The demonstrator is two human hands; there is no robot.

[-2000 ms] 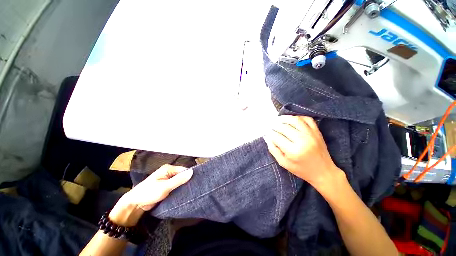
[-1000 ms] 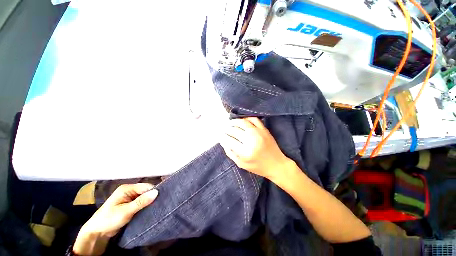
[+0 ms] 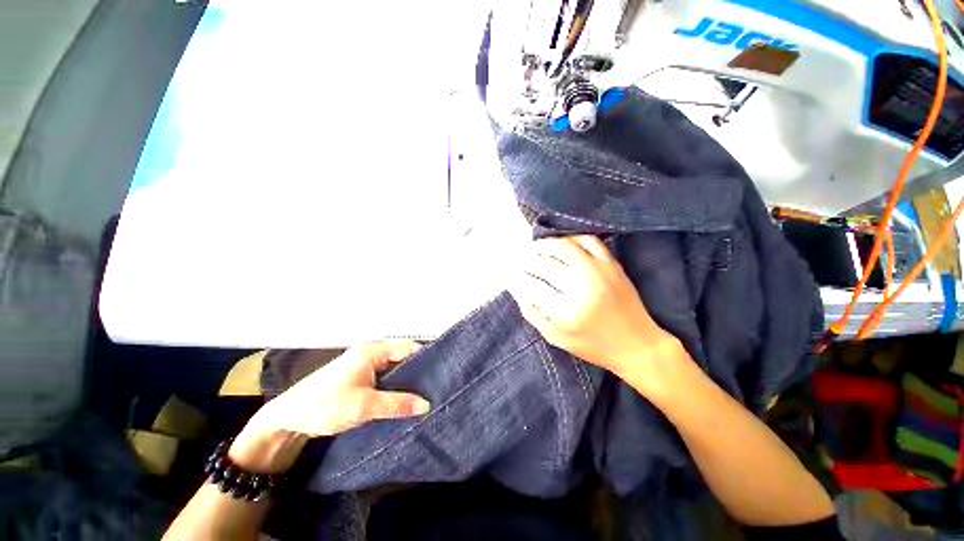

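A dark navy denim garment (image 3: 476, 412) with pale stitch lines lies bunched from the sewing machine's needle area down over the table's front edge to my lap. My left hand (image 3: 344, 396), with a dark bead bracelet (image 3: 237, 472) on the wrist, grips the garment's lower left part between thumb and fingers. My right hand (image 3: 581, 301) is closed on the cloth near its upper edge, just below a folded strip (image 3: 645, 211). The sewing machine (image 3: 803, 116) is white with a blue stripe. The presser foot and needle cannot be made out clearly.
The white table (image 3: 285, 211) has its edge in front of me. An orange cord (image 3: 907, 174) hangs at the right, over a black smartphone (image 3: 830, 252). A red container (image 3: 861, 428) with striped cloth is at the lower right. Tan scraps (image 3: 174, 417) lie at the lower left.
My left hand has moved inward along the garment, its thumb now farther onto the cloth. My right hand keeps its hold. The camera view has shifted left, then partly back.
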